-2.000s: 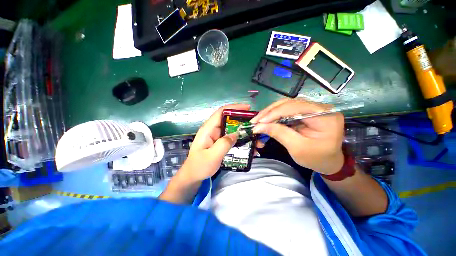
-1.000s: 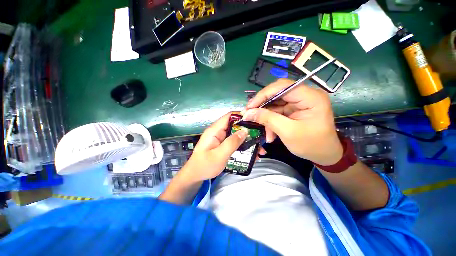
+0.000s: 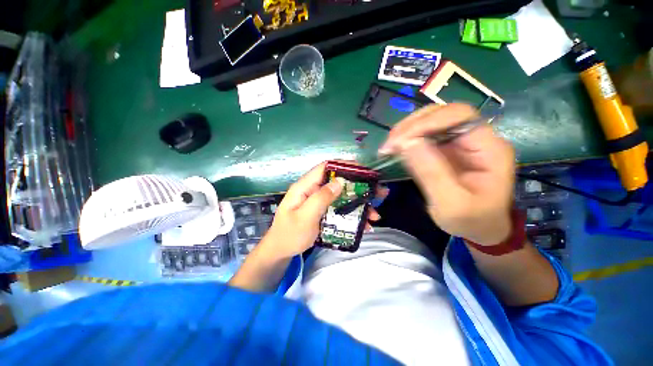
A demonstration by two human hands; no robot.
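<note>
My left hand (image 3: 299, 209) holds the open phone unit (image 3: 339, 236) upright over my lap, with the thumb on its upper part. The phone has a dark body and a red top edge, and its green board with silver parts shows. My right hand (image 3: 458, 168) is blurred and holds the tweezers (image 3: 451, 133) above and to the right of the phone. The tweezer tips are near the phone's top right corner, apart from the board as far as the blur shows.
Behind the phone lie the rear housing (image 3: 387, 106), battery (image 3: 409, 66), front frame (image 3: 445, 74), and a clear cup of screws (image 3: 302, 71). A black tray (image 3: 344, 32) is at the back, an electric screwdriver (image 3: 612, 114) at right, a white fan (image 3: 143, 209) and black mouse (image 3: 185, 133) at left.
My right hand has lifted away from the phone to the right with the tweezers. The phone's red top edge is now uncovered. My left hand still holds the phone.
</note>
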